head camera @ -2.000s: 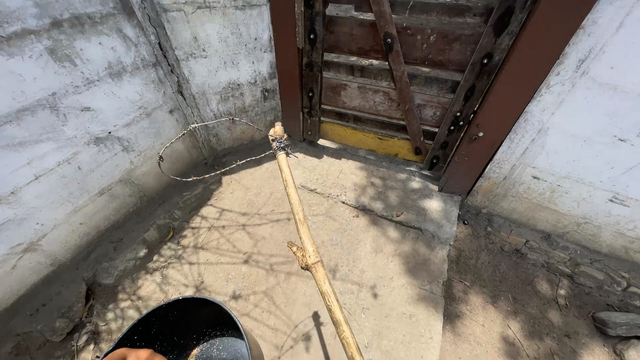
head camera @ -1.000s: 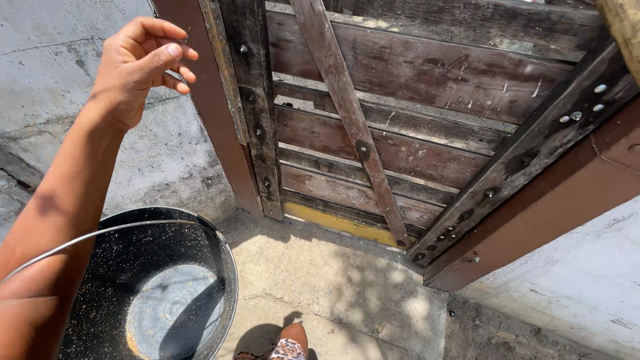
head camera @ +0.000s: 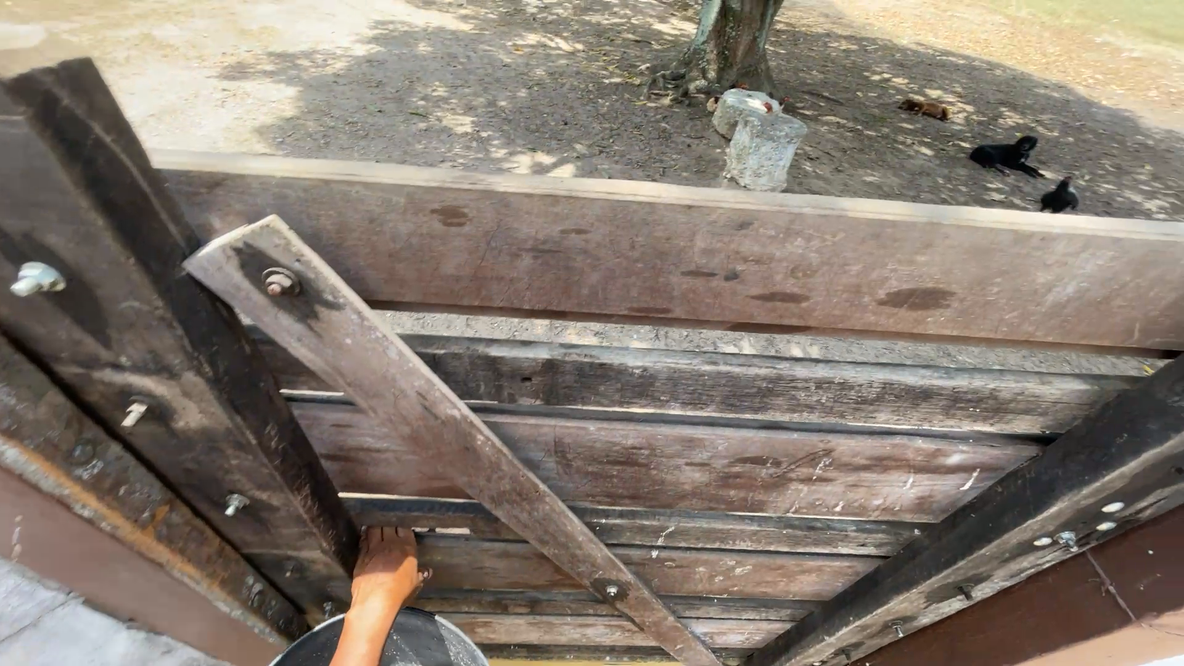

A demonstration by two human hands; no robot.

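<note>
My left hand (head camera: pixel 384 566) reaches down to the wooden plank gate (head camera: pixel 647 460), its fingers over a slat beside the dark left upright post (head camera: pixel 185 324). How firmly the fingers hold the slat cannot be told. Under my left forearm is the black speckled bucket (head camera: pixel 435 640), its rim partly cut off by the bottom edge. A diagonal wooden brace (head camera: pixel 435 416), bolted at its upper end, crosses the slats to the right of the hand. My right hand is out of view.
Beyond the gate, pale stone blocks (head camera: pixel 766 148) stand by a tree trunk (head camera: pixel 731 46). A black dog (head camera: pixel 1006 155), a brown animal (head camera: pixel 925 109) and a dark bird (head camera: pixel 1059 196) rest on the ground. Bolts stick out of the left post; a reddish-brown frame (head camera: pixel 1110 592) is at right.
My left hand, raised above the bucket a second ago, is now down at the gate slats. The view has come close over the gate. The pole with the wire loop has left view.
</note>
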